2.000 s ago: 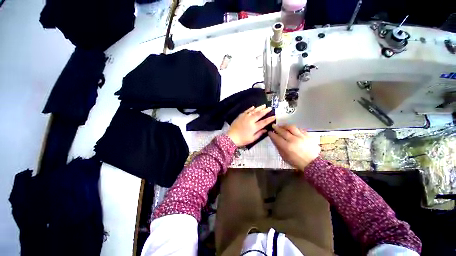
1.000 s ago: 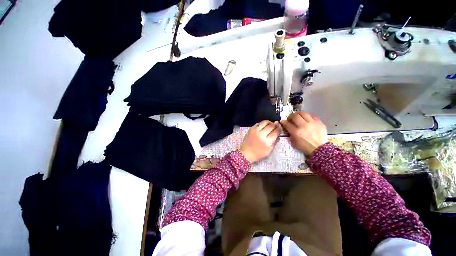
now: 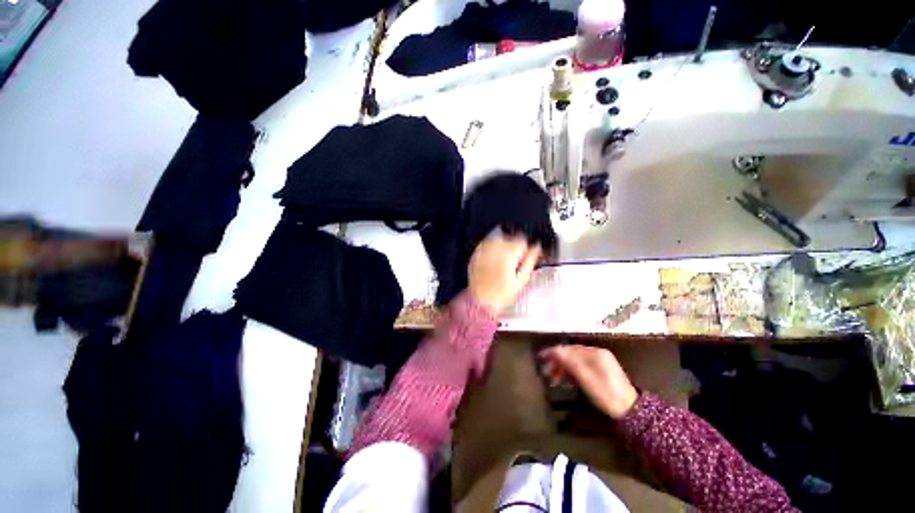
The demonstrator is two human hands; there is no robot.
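Note:
A dark cloth piece (image 3: 507, 203) lies on the bed just left of the presser foot (image 3: 568, 214) of the white sewing machine (image 3: 682, 150). My left hand (image 3: 502, 269), blurred, is on the near part of this piece; whether its fingers grip the cloth is unclear. My right hand (image 3: 587, 373) is over my brown-covered lap, in front of the table edge, with its fingers curled; I cannot tell if it holds anything. A rounded black stack (image 3: 376, 170) and a second black stack (image 3: 326, 288) lie to the left.
Dark snips (image 3: 773, 218) lie on the machine bed at right. Crinkled clear plastic (image 3: 833, 296) is at the right table edge. Larger black heaps (image 3: 156, 421) lie far left. A pink and white spool (image 3: 600, 32) stands behind the machine head. A white trough (image 3: 472, 72) holds dark cloth.
The cloth has moved left, away from the presser foot, with my left hand on it. My right hand has left the cloth and dropped towards my lap. The view has shifted slightly.

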